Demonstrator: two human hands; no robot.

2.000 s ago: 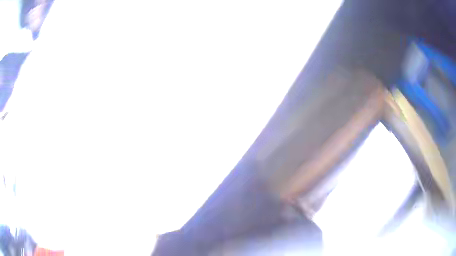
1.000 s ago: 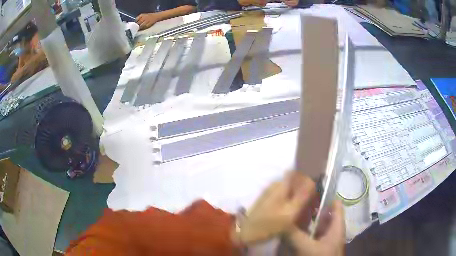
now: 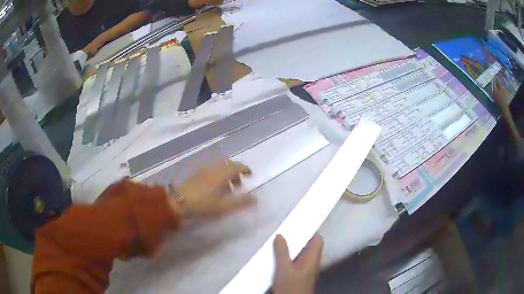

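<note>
My right hand (image 3: 297,265) holds a bright white flat strip (image 3: 322,198) between thumb and fingers, slanting up to the right over the cloth. My left hand (image 3: 212,186), blurred, is spread over the near strips with its fingers apart; I see nothing held in it. Two grey strips (image 3: 215,135) lie side by side on the white padding cloth (image 3: 339,229), and a white strip (image 3: 287,161) lies just nearer. The left hand hides part of them. The masking tape roll (image 3: 365,182) lies on the cloth, just right of the held strip.
More grey strips (image 3: 150,83) lie at the far left of the cloth. A printed pink backing sheet (image 3: 425,181) with rows of white strips is at right. A black fan (image 3: 37,195) is at left. People's arms (image 3: 120,28) show opposite. White strips (image 3: 416,275) show at lower right.
The view has swung right. The hands, formerly together on an upright strip, are apart. The strip in my right hand now slants with its white face showing. A white strip now lies beside the two grey ones.
</note>
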